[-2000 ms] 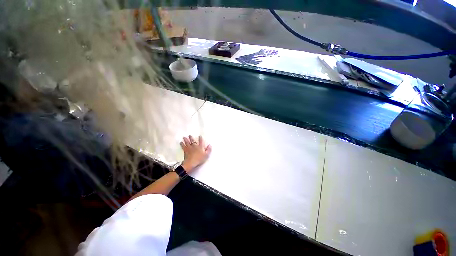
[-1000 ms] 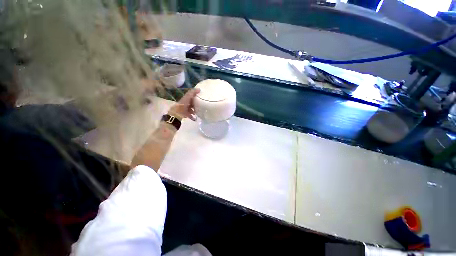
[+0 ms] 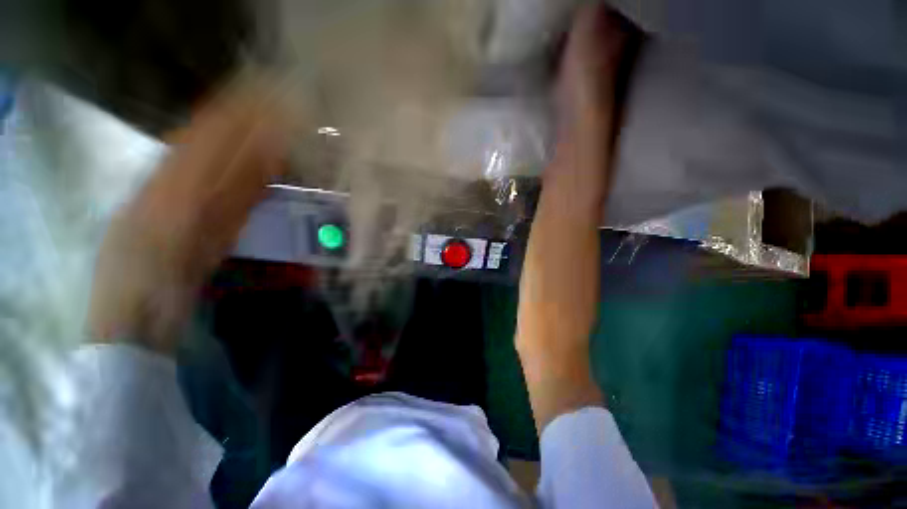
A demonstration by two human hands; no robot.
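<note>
My left hand (image 3: 239, 134) is a blur at the upper left, above the left end of the grey control panel (image 3: 269, 227). My right hand (image 3: 595, 35) is at the top edge, dark and blurred, with the bare forearm crossing the panel. A pale, blurred rounded shape (image 3: 487, 124) lies between the hands; I cannot tell whether either hand touches it. A lit green button (image 3: 330, 236) and a red button (image 3: 455, 254) with white labels show on the panel.
A large grey surface (image 3: 716, 129) fills the upper right, with shiny clear film (image 3: 766, 254) at its edge. Blue crates (image 3: 796, 398) and a red object (image 3: 860, 288) stand at the right on the green floor. Pale strands blur the left.
The view has turned from the white bench and conveyor to the control panel. My left hand held a white round housing a second ago; now both arms reach forward. The tape roll is out of view.
</note>
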